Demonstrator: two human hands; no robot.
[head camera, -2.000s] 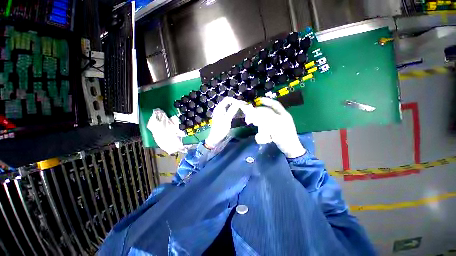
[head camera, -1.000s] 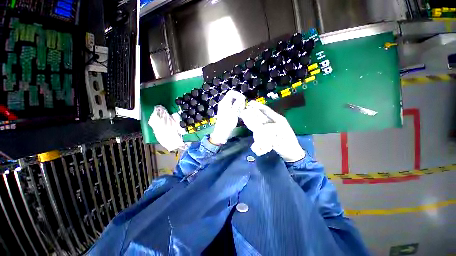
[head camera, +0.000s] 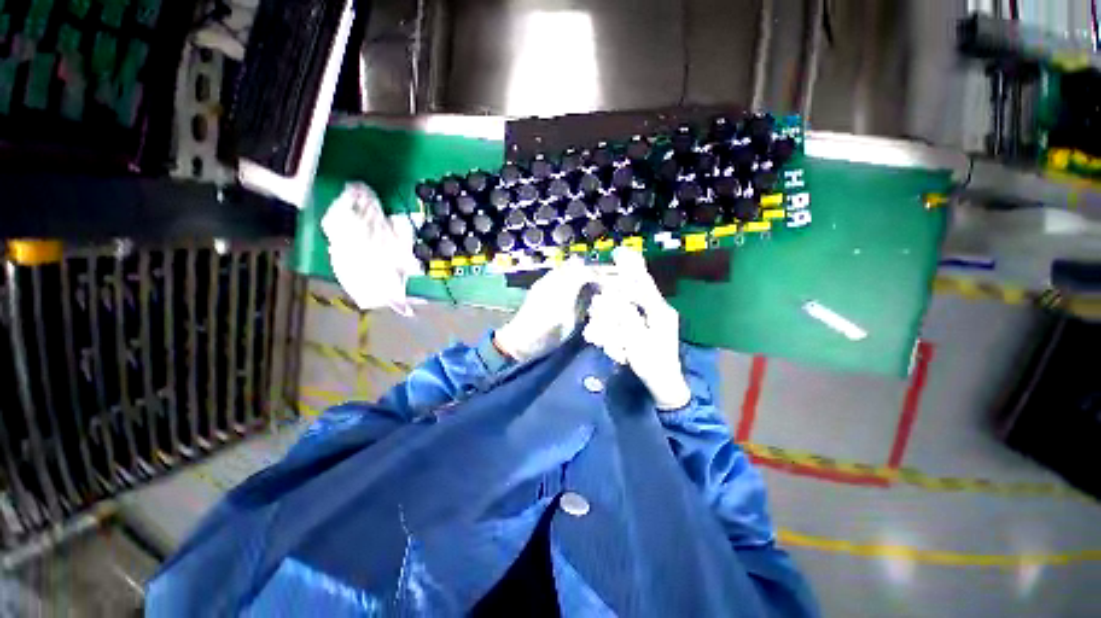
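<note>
A long circuit board (head camera: 604, 199) packed with black round capacitors and yellow components along its near edge lies on a green mat (head camera: 863, 260). A dark flat strip (head camera: 543, 135) shows beyond and partly under it. My left hand (head camera: 549, 316), in a white glove, is at the board's near edge, fingertips bent together. My right hand (head camera: 638, 324), in a white glove, touches or nearly touches it, one finger at the yellow components. Whether anything is between the fingers is hidden.
A crumpled white cloth (head camera: 366, 248) lies at the mat's left end. A pale thin tool (head camera: 834, 320) lies on the mat at right. A metal rack (head camera: 145, 362) stands at left, a keyboard (head camera: 280, 91) above it. Metal conveyor (head camera: 712, 54) runs behind the mat.
The view has turned and shifted, so the board looks more level. My hands have drawn back from over the capacitors to the board's near edge and remain close together.
</note>
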